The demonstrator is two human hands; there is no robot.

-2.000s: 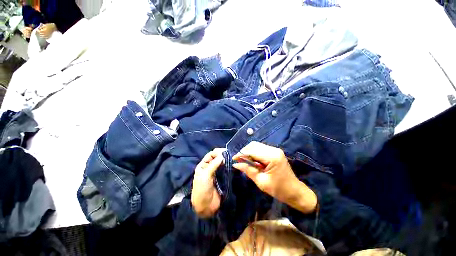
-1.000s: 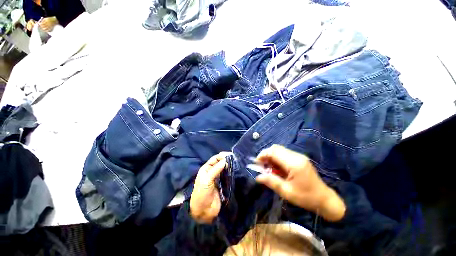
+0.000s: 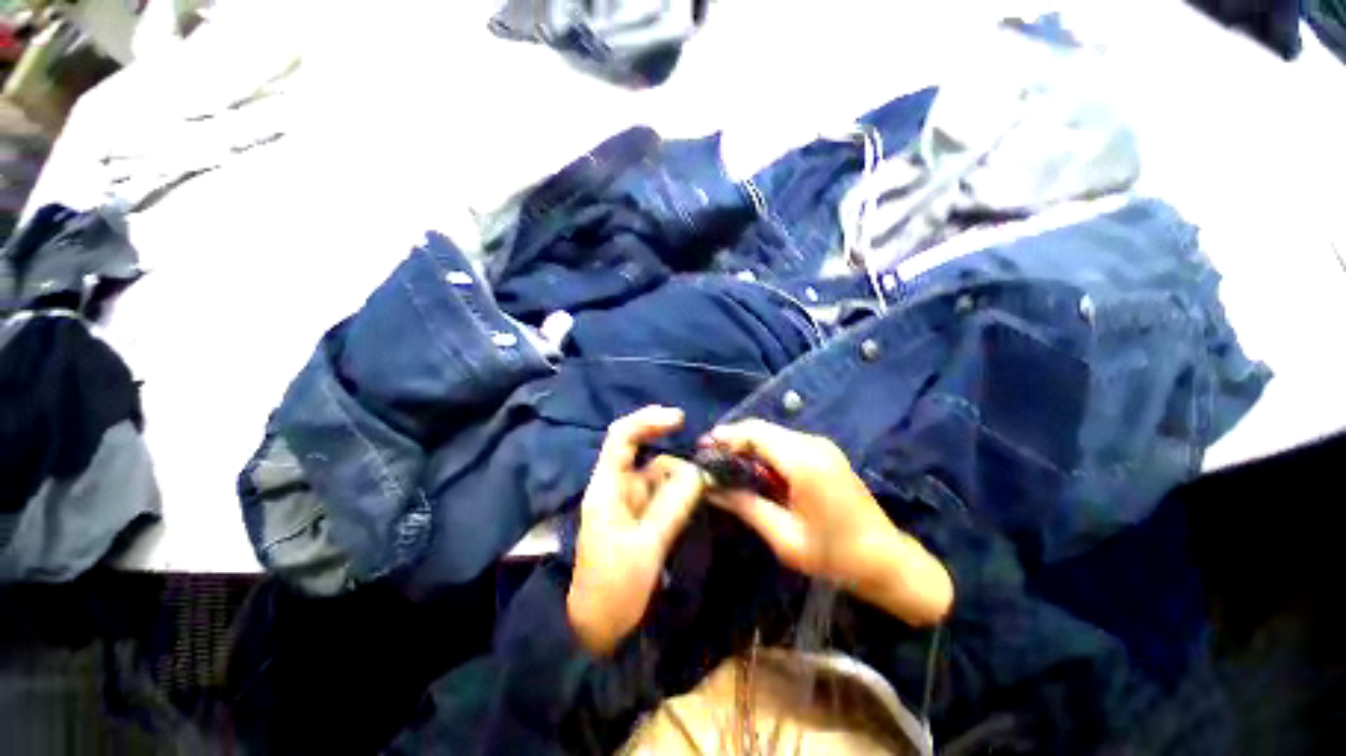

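A dark blue denim jacket (image 3: 664, 347) with pale topstitching lies spread at the table's front edge. Round metal buttons run along its front strip. My left hand (image 3: 632, 532) is at the jacket's near edge with thumb and fingers closed on the dark cloth. My right hand (image 3: 834, 517) holds small thread snips (image 3: 749, 471) with a red part, mostly hidden by the fingers. The snips' tips are beside my left fingertips; blur hides whether they touch the cloth.
A pale grey hooded piece (image 3: 1019, 163) with white drawcord lies beyond the jacket. Lighter denim (image 3: 620, 33) lies at the back. Black and grey garments (image 3: 67, 428) hang over the left edge of the white table (image 3: 207, 355). Pale cloth lies at the upper left.
My right hand with the snips has moved left, back against my left hand. The view has shifted, so the jacket sits slightly right. The person at the upper left is no longer visible.
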